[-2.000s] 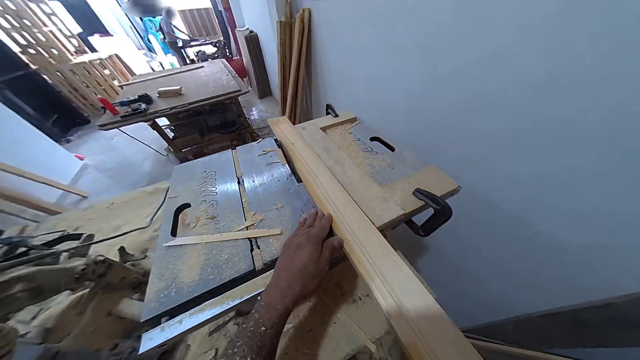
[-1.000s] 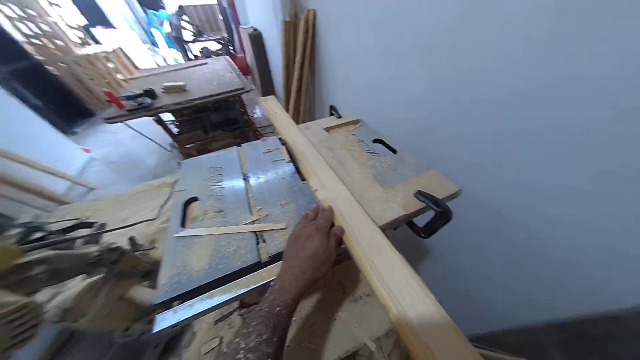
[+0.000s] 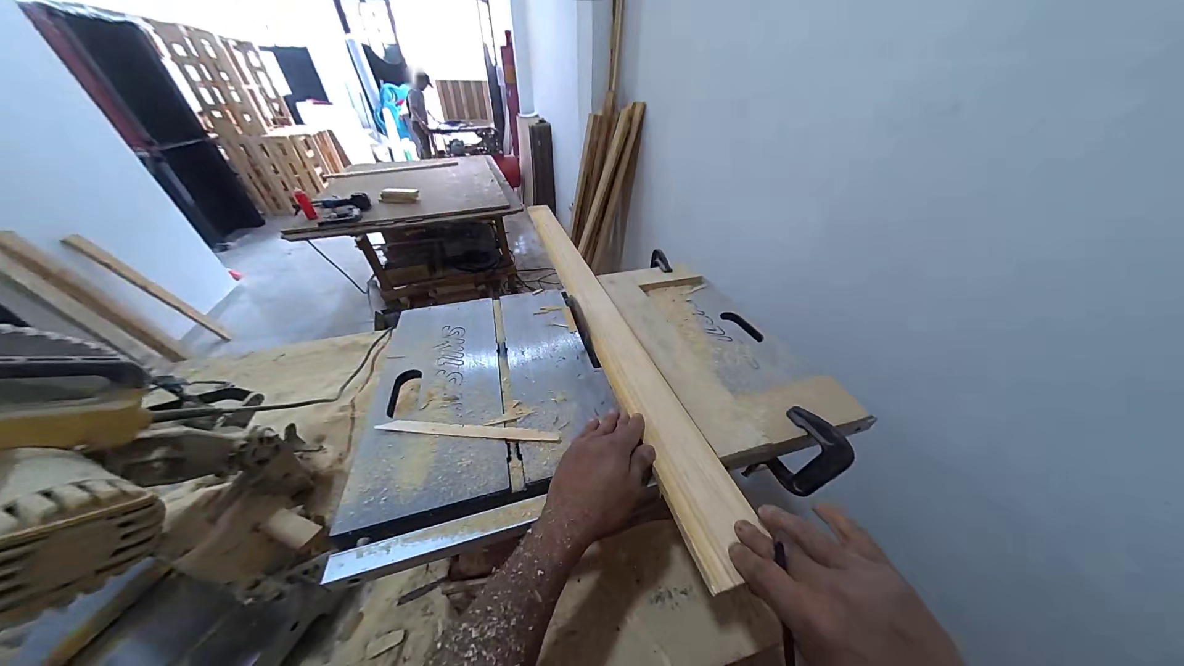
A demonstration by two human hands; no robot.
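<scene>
A long wooden board (image 3: 647, 388) lies across the metal table of a table saw (image 3: 444, 370), beside a wooden fence board (image 3: 740, 407) held by clamps. My left hand (image 3: 606, 472) presses its fingertips against the board's left edge; sawdust covers that forearm. At the board's near end, my right hand (image 3: 823, 583) touches the right side with its fingers, and a thin dark item, perhaps a pencil, shows between them. The saw blade is mostly hidden by the board. A thin wood offcut (image 3: 472, 431) rests on the saw table among shavings.
A black clamp (image 3: 823, 453) sticks out at the fence's near corner. A miter saw (image 3: 74, 481) stands at left. Behind are a workbench (image 3: 435, 190) with power tools, and wood strips (image 3: 610, 176) leaning on the wall. A person (image 3: 418, 116) stands far off.
The board has slid forward over the saw table, so its near end now shows. My right hand has come into view at that end. My left hand remains at the board's left edge.
</scene>
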